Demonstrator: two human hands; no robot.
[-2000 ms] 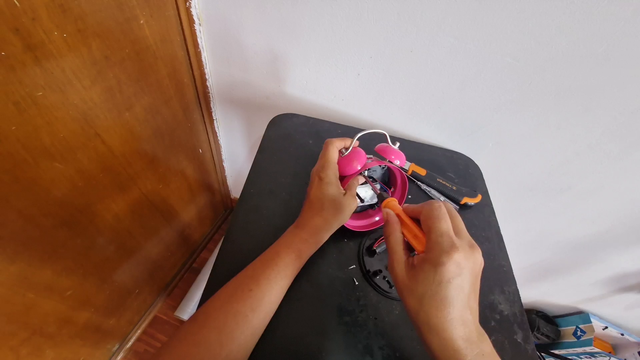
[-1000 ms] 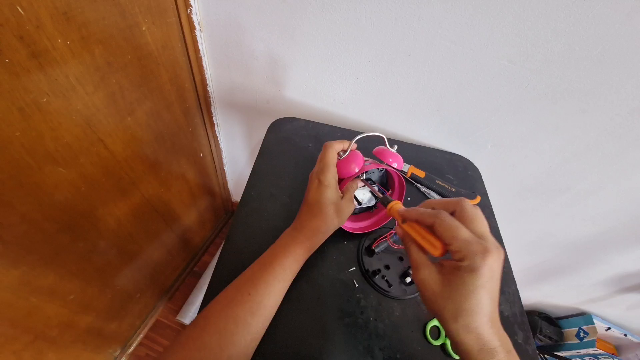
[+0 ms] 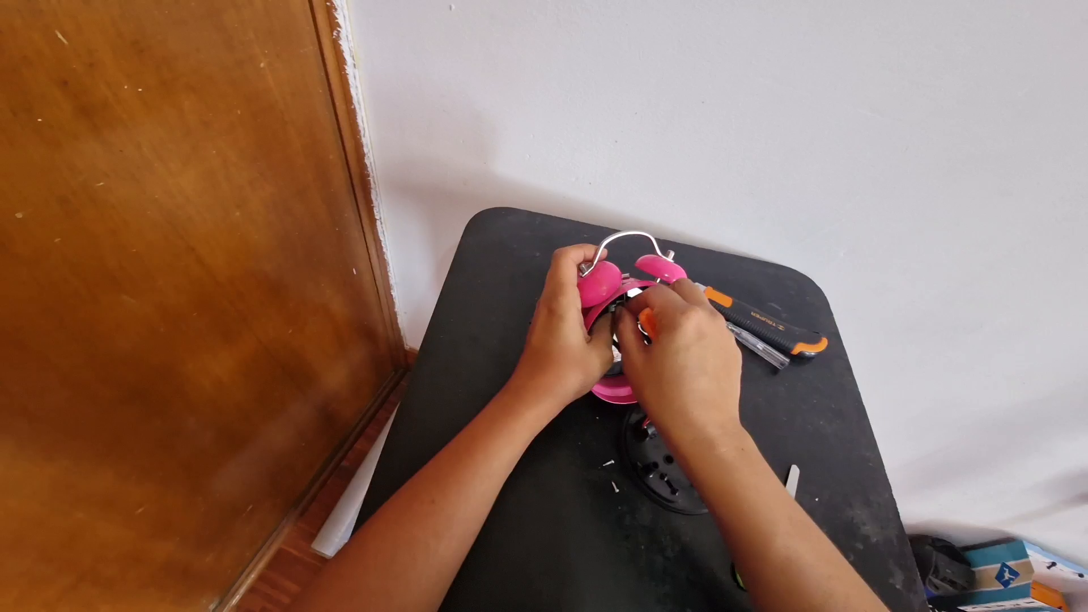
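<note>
A pink twin-bell alarm clock (image 3: 614, 391) with a metal handle (image 3: 631, 235) lies with its inside exposed on the black table. My left hand (image 3: 563, 340) grips its left side, fingers behind the left bell (image 3: 600, 284) and thumb at the opening. My right hand (image 3: 684, 348) reaches into the clock with fingers bent together. An orange part (image 3: 648, 323), apparently of the screwdriver, shows between its fingers; the rest is hidden. Below the clock lies its round black back cover (image 3: 659, 476), partly under my right wrist, with small screws (image 3: 615, 487) to its left.
A black and orange utility knife (image 3: 765, 323) and a clear-handled tool (image 3: 761, 347) lie right of the clock. A pale flat strip (image 3: 792, 480) is beside my right forearm. The wall borders the table (image 3: 518, 510) behind, a wooden door (image 3: 170, 255) stands left, and boxes (image 3: 1003, 574) sit at lower right.
My right hand has moved up and left, onto the clock's opening. The orange screwdriver handle, plain in its grip before, is now mostly hidden. My left hand still holds the clock.
</note>
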